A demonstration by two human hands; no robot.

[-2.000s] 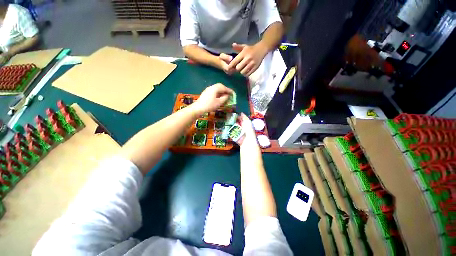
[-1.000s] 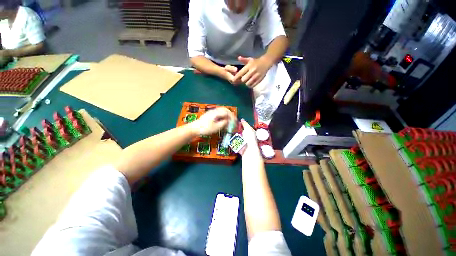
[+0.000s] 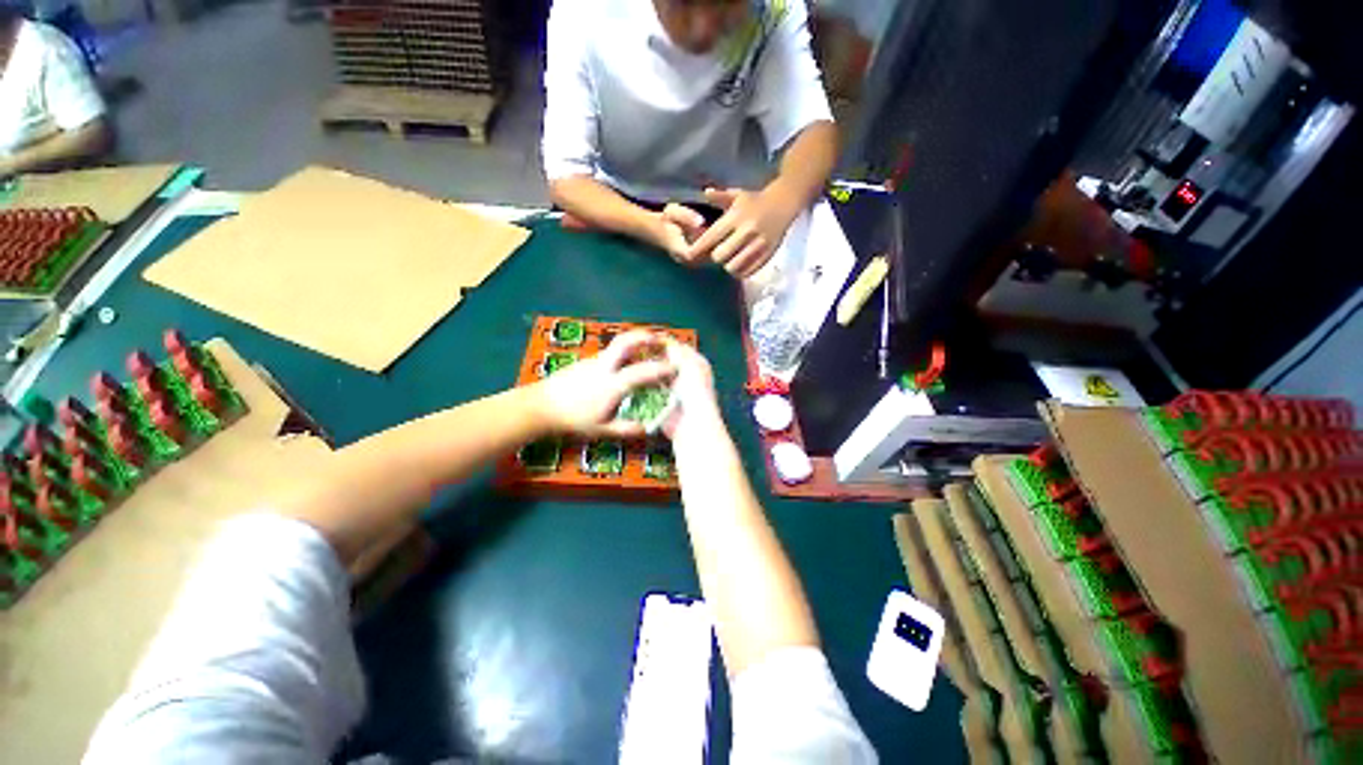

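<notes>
The orange-red fixture [image 3: 574,481] lies on the dark-green bench in front of me, with green boards in several pockets. My left hand [image 3: 610,386] is over its right part, fingers curled around a small pale-green board [image 3: 646,404]. My right hand [image 3: 688,386] meets it from the right and also touches the board. The hands hide the fixture's upper right pockets. Whether my right hand holds more boards cannot be told.
Stacked board layers [image 3: 1106,508] stand at right. A white device [image 3: 906,652] and a phone [image 3: 667,688] lie nearer me. White discs [image 3: 792,462] sit beside the fixture. Cardboard sheets lie at back left [image 3: 337,262] and left [image 3: 135,523]. A person [image 3: 680,120] sits opposite.
My hands have come together over the fixture, my right hand moving left. The board near my right palm is now between both hands. The top left pocket now shows green.
</notes>
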